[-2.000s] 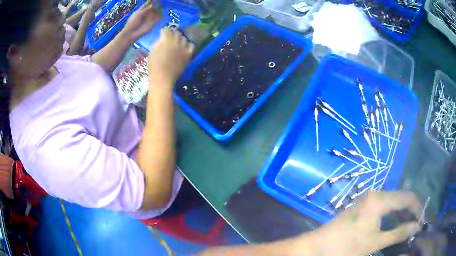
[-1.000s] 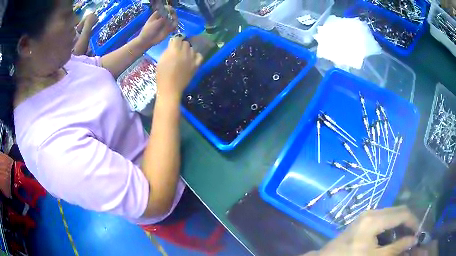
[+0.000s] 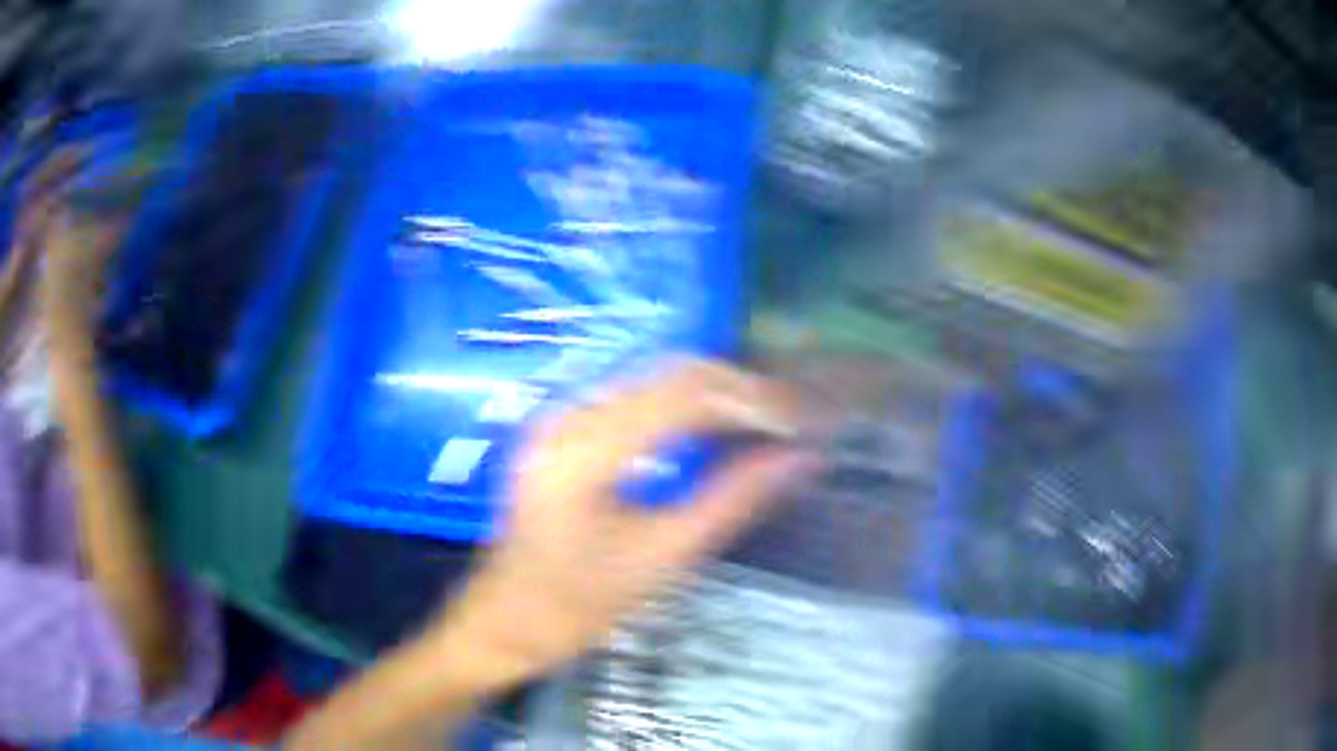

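Observation:
The whole view is strongly blurred. My left hand (image 3: 587, 492) is in the middle, over the right edge of the left blue tray (image 3: 337, 426), its thumb and finger close together near the press base plate (image 3: 843, 543). Blur hides whether the fingertips hold a rod. Finished rods (image 3: 587, 316) lie in the left tray. A clear box of white rods (image 3: 777, 660) is at the near edge. The right blue tray (image 3: 1078, 634) holds dark rings. My right hand cannot be made out.
The press head with a yellow label (image 3: 1048, 272) stands at upper right. The neighbour's blue tray (image 3: 191, 418) is at left, beside a seated person's arm (image 3: 110, 470). A clear container of pale parts (image 3: 865, 103) lies behind. A dark flat object (image 3: 359, 580) lies before the left tray.
The view has swung right, so the trays and neighbour appear further left, and the press, right tray and rod box have come into view. The rod seen earlier at my left fingertips is no longer discernible.

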